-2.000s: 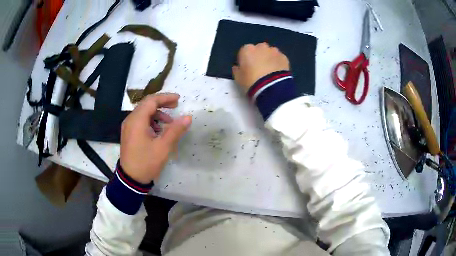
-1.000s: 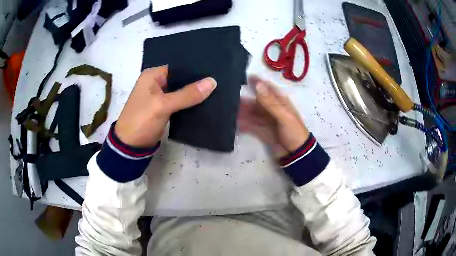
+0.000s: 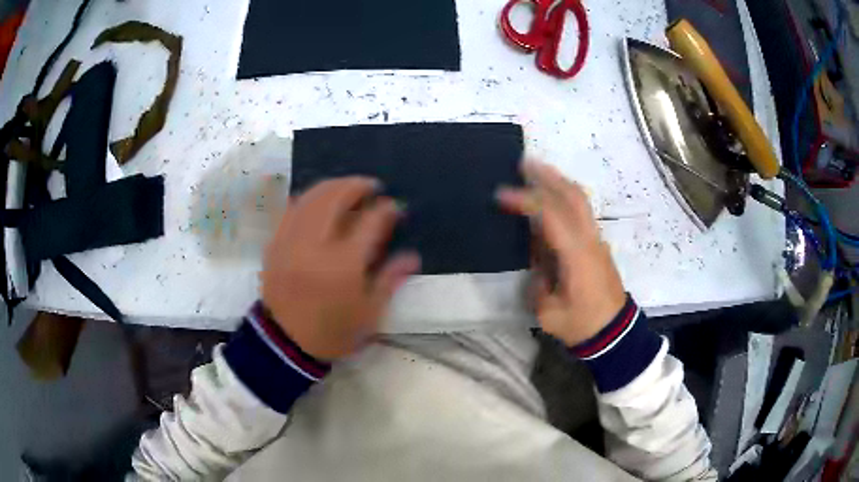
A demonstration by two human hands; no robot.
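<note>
A dark fabric panel lies flat and open on the white table, near its front edge. My left hand is blurred over the panel's left side, fingers bent at its surface. My right hand is at the panel's right edge, thumb over the cloth and the other fingers beside it. Whether either hand pinches the cloth is not clear. A second dark piece lies farther back, cut off by the top edge.
The steam iron rests at right, its cord behind it. Red-handled scissors lie at the upper right. Dark folded bands, straps and a curved olive-brown strip lie at left on the white table.
The panel held up in my left hand a second ago now lies flat on the table near me. Both hands have come down to it. The view has shifted.
</note>
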